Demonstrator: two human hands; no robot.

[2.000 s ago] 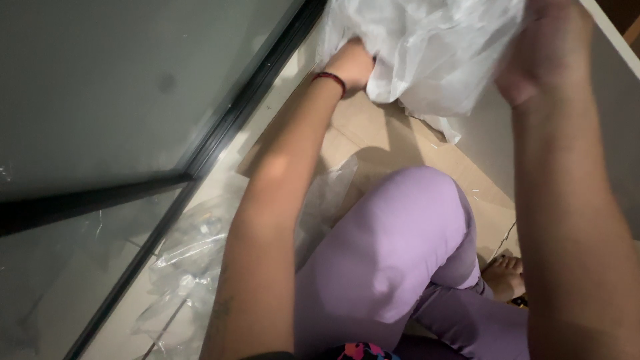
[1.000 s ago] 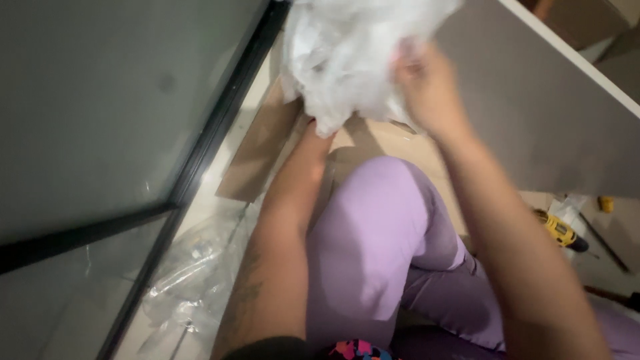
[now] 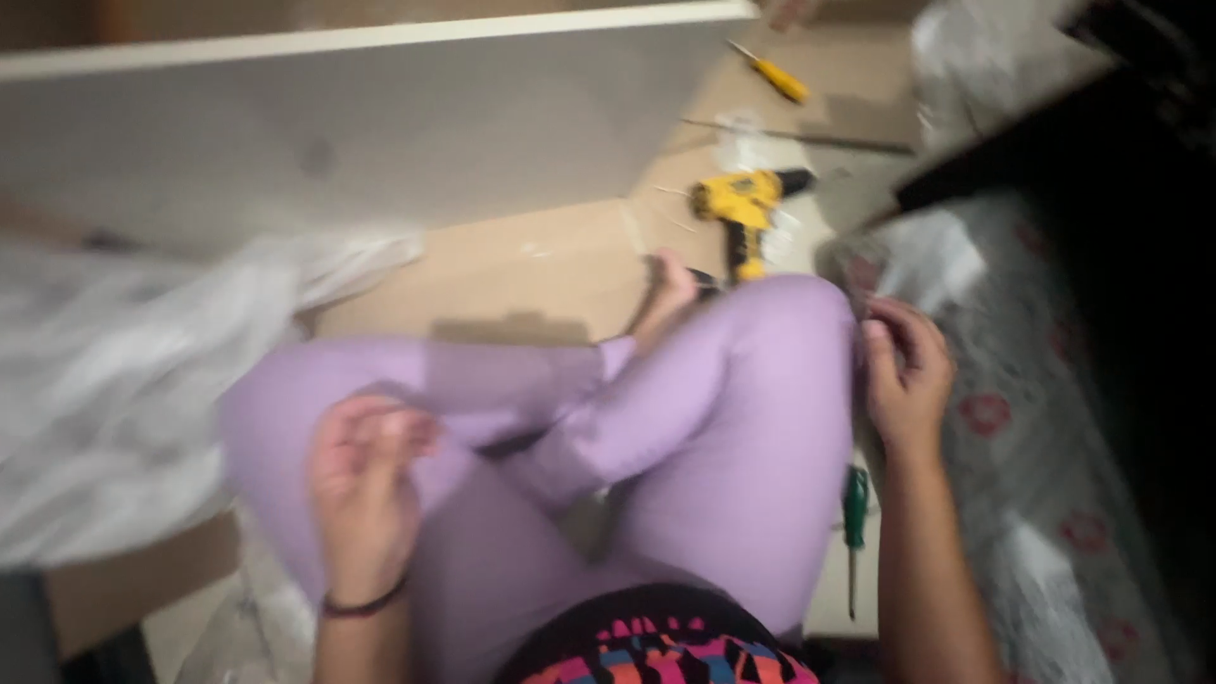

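My left hand (image 3: pixel 370 494), with a dark bracelet at the wrist, hovers over my thigh with its fingers curled; blur hides whether anything small is between them. Beside my other knee is my right hand (image 3: pixel 907 375), fingers bent, near a clear plastic wrap with red marks (image 3: pixel 988 413); whether it grips the wrap cannot be told. White plastic sheeting (image 3: pixel 123 399) lies at the left beside my knee. A yellow and black cordless drill (image 3: pixel 746 204) rests beyond my knees. Near my right forearm lies a green-handled screwdriver (image 3: pixel 855 508).
A grey panel with a white edge (image 3: pixel 380 133) stands across the far left. Beyond the drill lie a yellow-handled screwdriver (image 3: pixel 781 81) and a thin dark rod (image 3: pixel 836 142). Cardboard (image 3: pixel 513 275) covers floor before me. A large black object (image 3: pixel 1140 209) is at the right.
Both hands have come away from the white plastic sheeting, which they were handling earlier. My right hand is now beside my right knee. The view has swung to the right.
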